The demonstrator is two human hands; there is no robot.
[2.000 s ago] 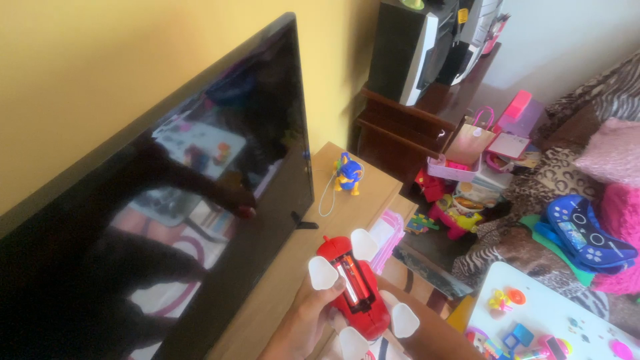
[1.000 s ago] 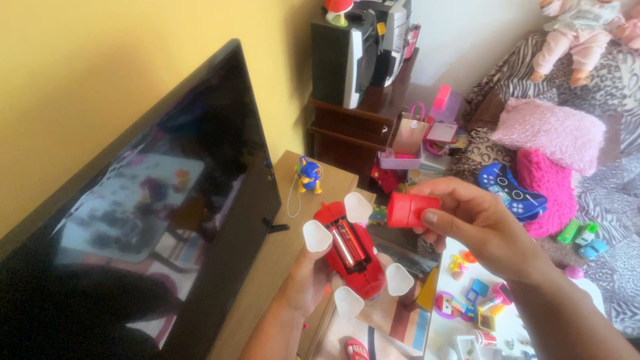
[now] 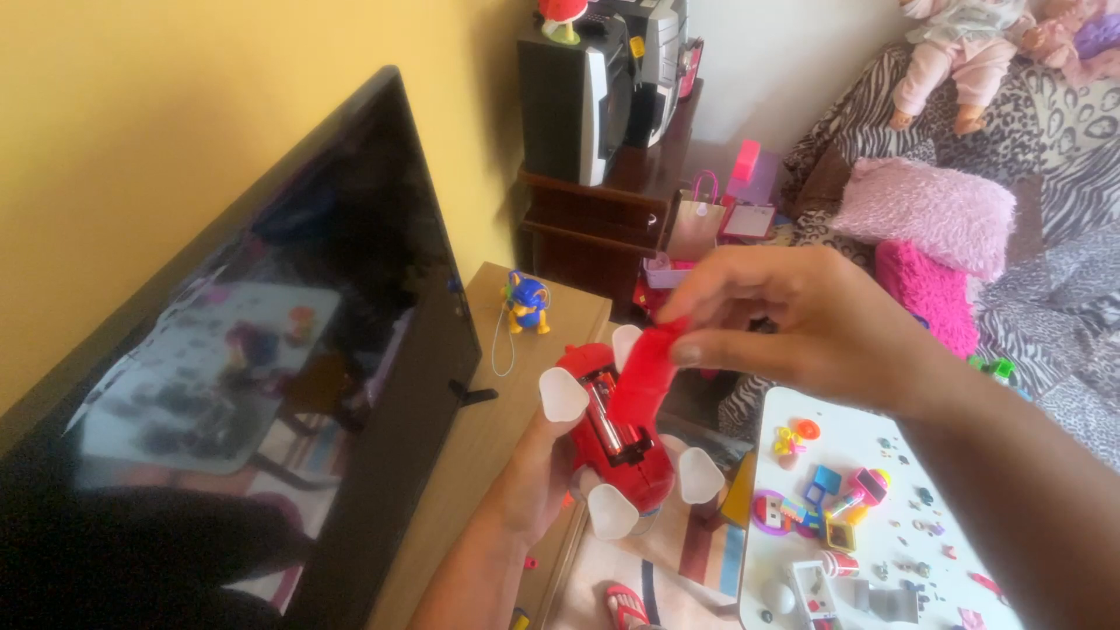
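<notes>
My left hand (image 3: 535, 468) holds a red plastic toy (image 3: 643, 479) from below, its underside turned up. Four white rounded feet stick out around the toy, and its battery compartment (image 3: 610, 416) lies uncovered with batteries inside. Between the thumb and fingers of my right hand (image 3: 779, 328) is a red plastic battery cover (image 3: 646, 372). The cover is tilted just over the right side of the compartment; whether it touches the toy I cannot tell.
A television (image 3: 350, 289) stands at left on a wooden cabinet (image 3: 573, 302), beside a blue and yellow toy figure (image 3: 527, 302). A white table (image 3: 862, 429) with small toys is at lower right. Behind are a black speaker (image 3: 560, 114) and a sofa with a pink pillow (image 3: 927, 210).
My right hand, out of view two seconds ago, held the cover to the right of the toy one second ago. Now the cover is over the compartment's edge. The view has shifted.
</notes>
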